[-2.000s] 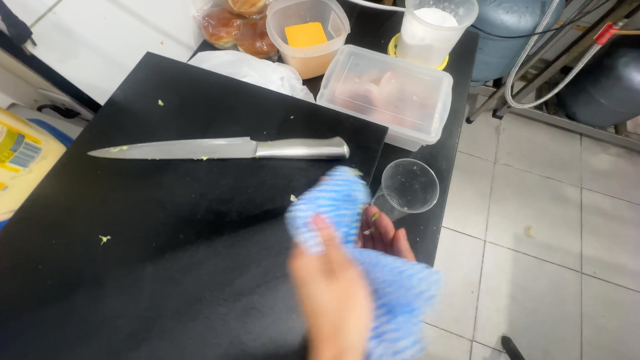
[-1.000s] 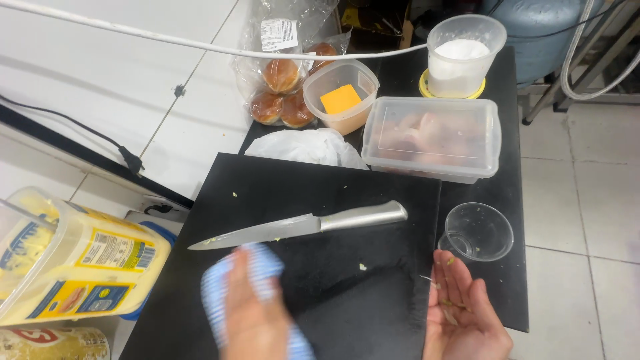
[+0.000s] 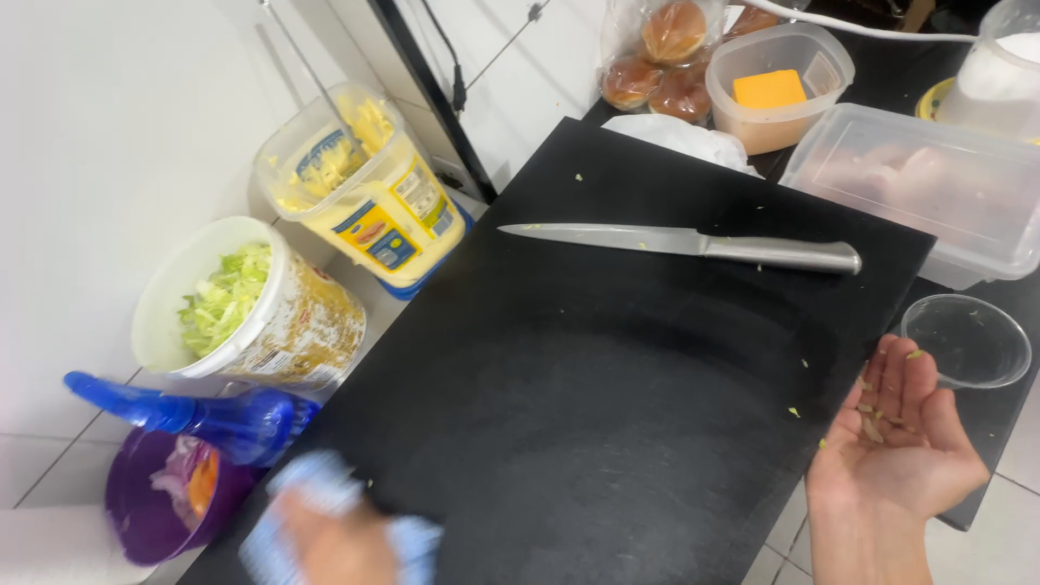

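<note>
My left hand [image 3: 337,536], blurred, holds a blue-and-white cloth [image 3: 313,479] at the lower left of the black cutting board [image 3: 569,406]. Beside the board's right edge, my right hand [image 3: 902,431] is cupped palm up, with small pale and green food scraps [image 3: 873,422] on its palm and fingers. A kitchen knife [image 3: 691,244] lies across the upper part of the board, its steel handle to the right. A few green bits [image 3: 794,412] dot the board near my right hand. Just behind my right fingertips stands a clear round container [image 3: 967,341].
Left of the board are a tub of yellow spread [image 3: 390,211], a bucket [image 3: 301,325] of shredded lettuce, a blue spray bottle [image 3: 236,418] and a purple bowl [image 3: 130,504] of cut vegetables. Behind stand bagged buns [image 3: 674,32], a cheese container [image 3: 780,130] and a lidded box [image 3: 918,179].
Two seconds ago the cloth was close to my right hand; my left hand has carried it across to the board's lower left. My right hand now shows its palm up. The view has swung left.
</note>
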